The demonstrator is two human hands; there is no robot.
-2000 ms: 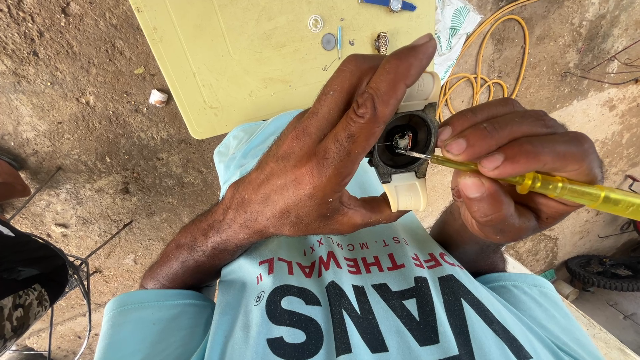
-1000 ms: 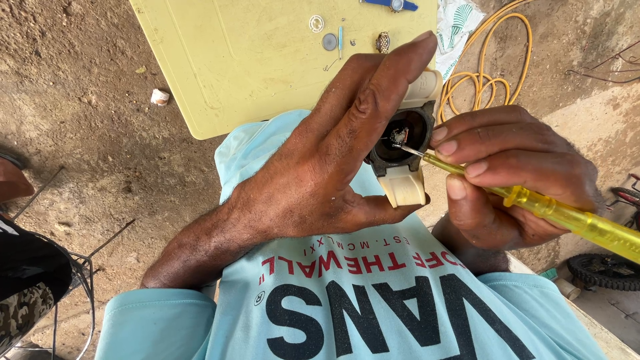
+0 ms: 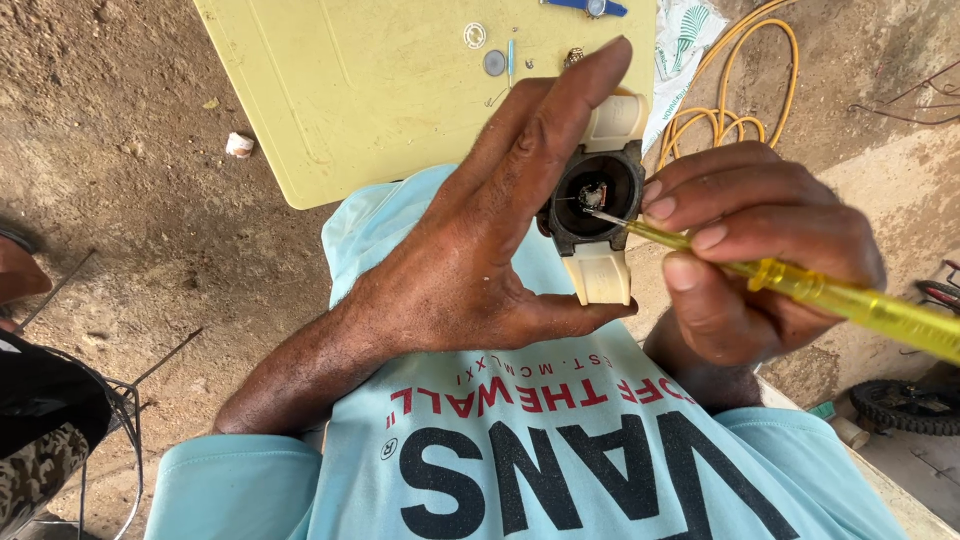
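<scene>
My left hand [image 3: 480, 225] grips a wristwatch [image 3: 561, 187] with a black case and a cream strap, thumb at the lower strap end and fingers along the upper side. The case lies open and small parts of the movement [image 3: 592, 196] show inside its dark bowl. My right hand [image 3: 765, 247] holds a screwdriver with a translucent yellow handle [image 3: 847, 296]. Its metal tip [image 3: 606, 217] reaches into the case at the lower edge of the movement. Whether the tip touches a part cannot be told.
A yellow table [image 3: 360, 90] carries a white ring [image 3: 474, 35], a grey disc [image 3: 494, 63], a thin blue tool [image 3: 511, 61], a blue-strapped watch [image 3: 596, 7] and a metal watch part [image 3: 574, 57]. An orange hose [image 3: 793, 67] lies beyond. At the lower left, a person sits near thin metal rods.
The screwdriver and my right hand have shifted slightly, with the tip still inside the watch case. My left hand keeps its hold on the watch.
</scene>
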